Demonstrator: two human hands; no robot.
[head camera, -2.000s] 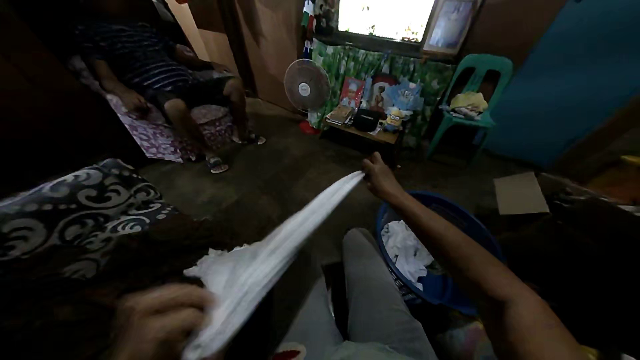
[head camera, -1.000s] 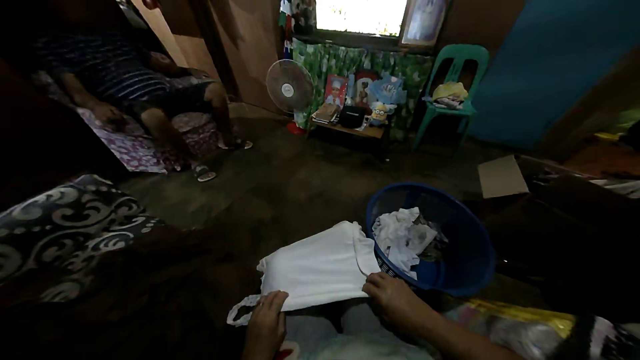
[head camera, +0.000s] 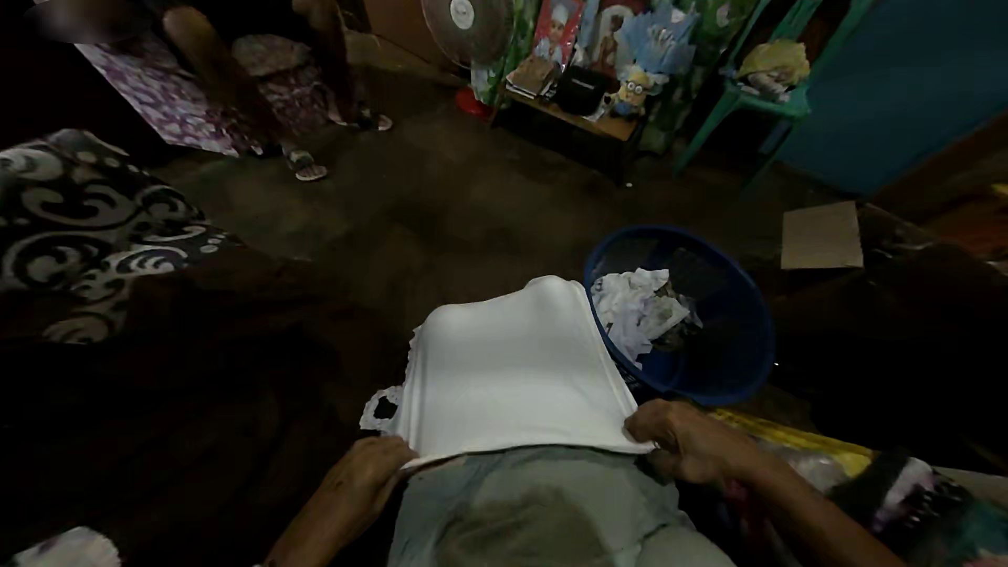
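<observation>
A white cloth garment with a lacy edge and a small loop at its left (head camera: 512, 370) lies spread over my lap. My left hand (head camera: 370, 472) grips its near left corner. At the near right corner, my right hand (head camera: 669, 433) pinches the hem. Just beyond the garment's right side stands a round blue plastic basin (head camera: 752, 315), with crumpled white cloths (head camera: 638, 307) inside, mostly toward its left. Beneath the garment my grey-green clothing shows a dark patch.
A seated person's legs and sandals (head camera: 307, 167) are at upper left, near a black-and-white patterned cloth (head camera: 71, 213). A fan (head camera: 465, 27), a low wooden table (head camera: 567, 118) and a green plastic chair (head camera: 768, 98) stand ahead. A cardboard flap (head camera: 823, 236) is right of the basin.
The garment was stretched taut between my hands, pulled up toward the right, two seconds ago; it now lies flat over my lap. The view has tipped downward.
</observation>
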